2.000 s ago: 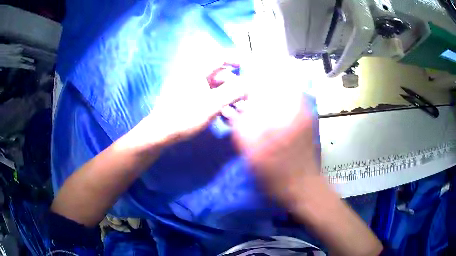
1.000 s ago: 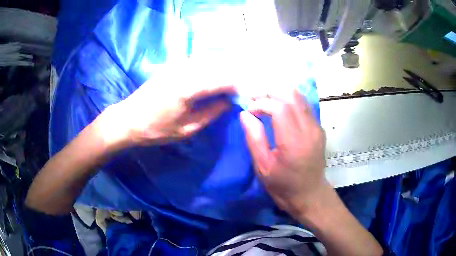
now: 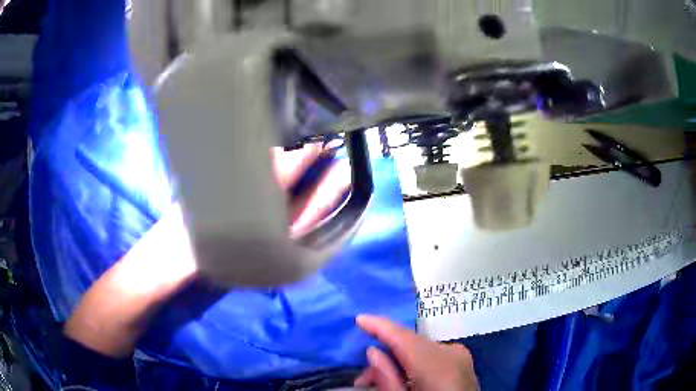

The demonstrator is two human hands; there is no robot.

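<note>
The shiny blue garment cloth (image 3: 259, 324) lies over the table's left part and front edge. The off-white machine head (image 3: 229, 176) is very large and near, and its pale looped frame covers the needle area. My left hand (image 3: 309, 183) is on the cloth behind that frame; only parts of its fingers show, so its grip cannot be told. My right hand (image 3: 416, 359) is at the bottom, over the cloth's front part, with fingers apart and nothing seen in it; its lower part is cut off by the picture's edge.
Black thread snips (image 3: 622, 156) lie on the machine bed at the right. A tape-measure scale (image 3: 534, 282) runs along the table's front edge. More blue cloth (image 3: 618, 336) hangs below the table at the right. A green machine panel (image 3: 679, 99) shows at the right edge.
The view has moved close to the machine head, which now covers much of the picture. My right hand has moved away from my left hand, down toward the cloth's front edge.
</note>
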